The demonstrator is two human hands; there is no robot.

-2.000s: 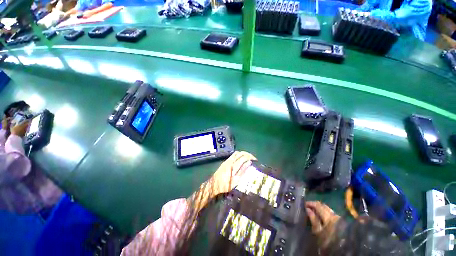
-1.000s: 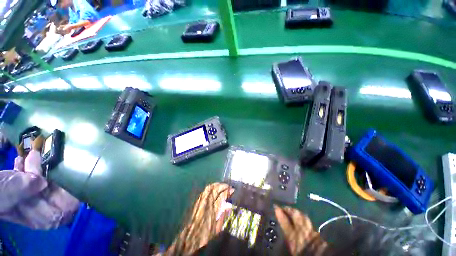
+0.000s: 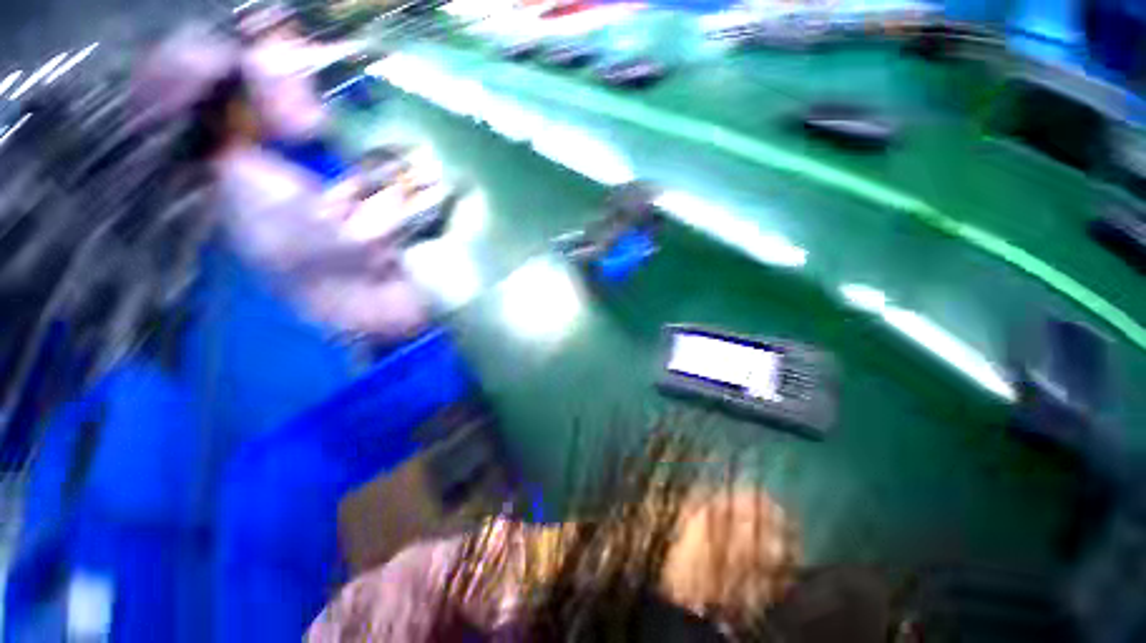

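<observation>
The view is heavily blurred. A grey-black handheld unit with a lit white screen (image 3: 750,377) lies on the green bench. My left hand (image 3: 731,553) is a blurred shape at the bottom edge, with a pink sleeve to its left, nearer than that unit and apart from it. Dark strands cover part of it, and its fingers and anything in it cannot be made out. My right hand cannot be made out in the dark blur at lower right.
Blurred units with a blue screen (image 3: 625,254) stand further along the green bench (image 3: 553,415). A person in a pink smock (image 3: 302,239) sits at left. Blue plastic (image 3: 314,427) and a tan carton (image 3: 390,509) are at lower left. A dark unit (image 3: 1062,377) is at right.
The view has swung left, so bench things appear further right and the seated person shows more. The two units at my hands, the blue unit and the white cable can no longer be made out.
</observation>
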